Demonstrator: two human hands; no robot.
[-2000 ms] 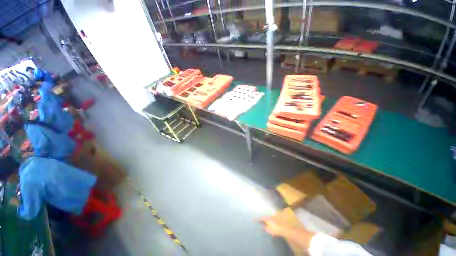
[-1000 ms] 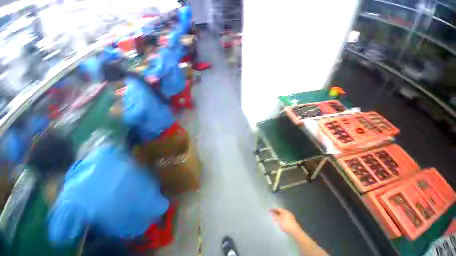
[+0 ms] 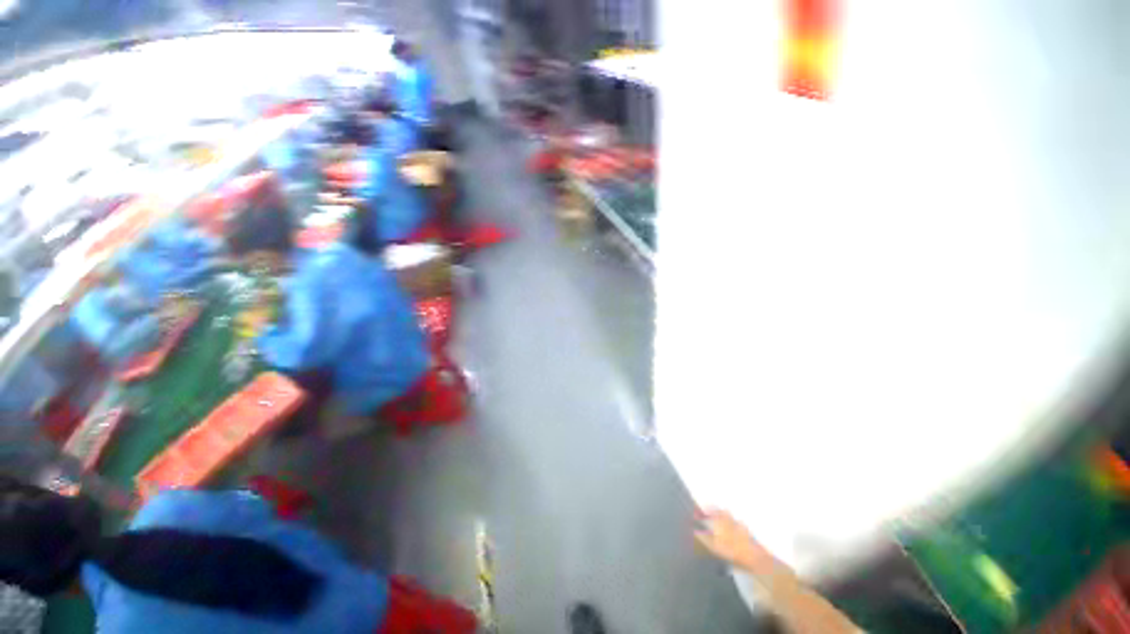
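My right hand (image 3: 729,540) is bare and blurred at the lower right, over the grey floor beside a large white pillar (image 3: 867,297). Nothing shows in it, but I cannot tell how its fingers are set. My left hand is out of the picture. A long red tray (image 3: 223,434) lies tilted on the green bench (image 3: 174,386) at the left, behind the nearest seated worker.
Several workers in blue, one nearest (image 3: 236,570), sit along the bench at the left on red stools (image 3: 428,403). A grey aisle (image 3: 545,359) runs ahead with yellow-black tape (image 3: 485,576). My shoe (image 3: 585,618) shows below. A green bench (image 3: 1029,545) stands at the lower right.
The view has swung left and moved forward along the aisle. The white pillar now fills much of the right side. The bench with red trays has mostly left the picture.
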